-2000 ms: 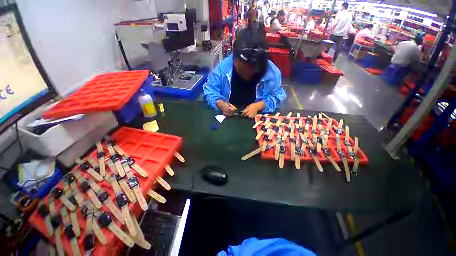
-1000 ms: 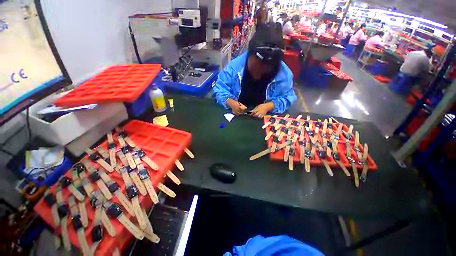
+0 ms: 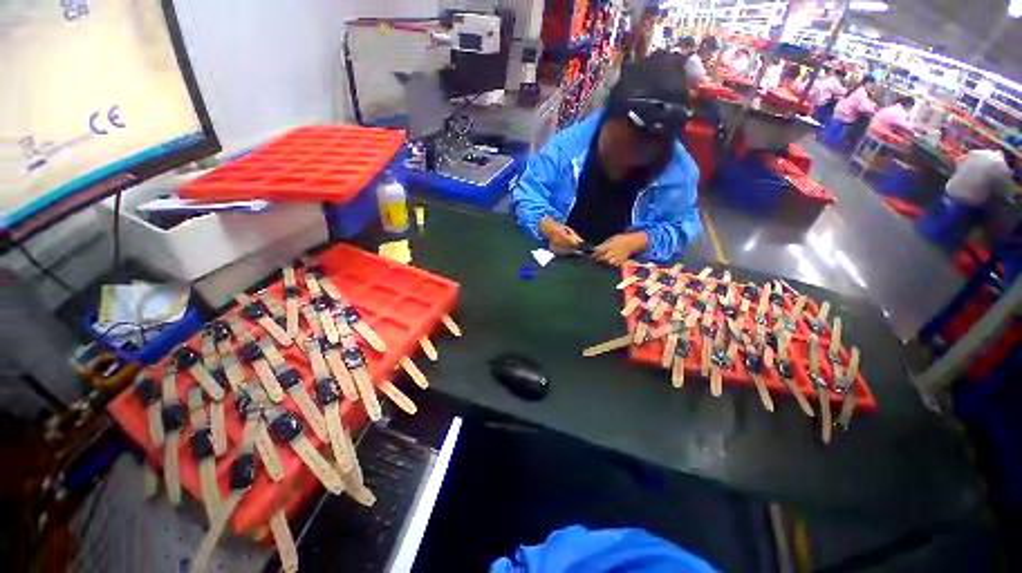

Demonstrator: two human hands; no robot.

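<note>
Neither of my hands is in the picture; only blue cloth shows at the bottom edge. Nearest on the left, a red compartment tray (image 3: 387, 293) carries many small dark square watches (image 3: 286, 425) on long beige strips, lying crossed and overhanging its edges. Several compartments at its back right hold nothing. A second red tray (image 3: 861, 392) on the right of the green bench is covered with similar watches on beige strips (image 3: 753, 360).
A black mouse (image 3: 520, 377) lies between the trays. A black keyboard (image 3: 387, 476) is partly under the left tray. A person in blue (image 3: 611, 179) works across the bench. A bottle (image 3: 392, 205), white box (image 3: 241, 241) and monitor (image 3: 101, 101) stand at the left.
The view has turned left, so the bench, trays and person sit further right in the picture and more of the monitor shows. The trays and mouse stay in place on the bench.
</note>
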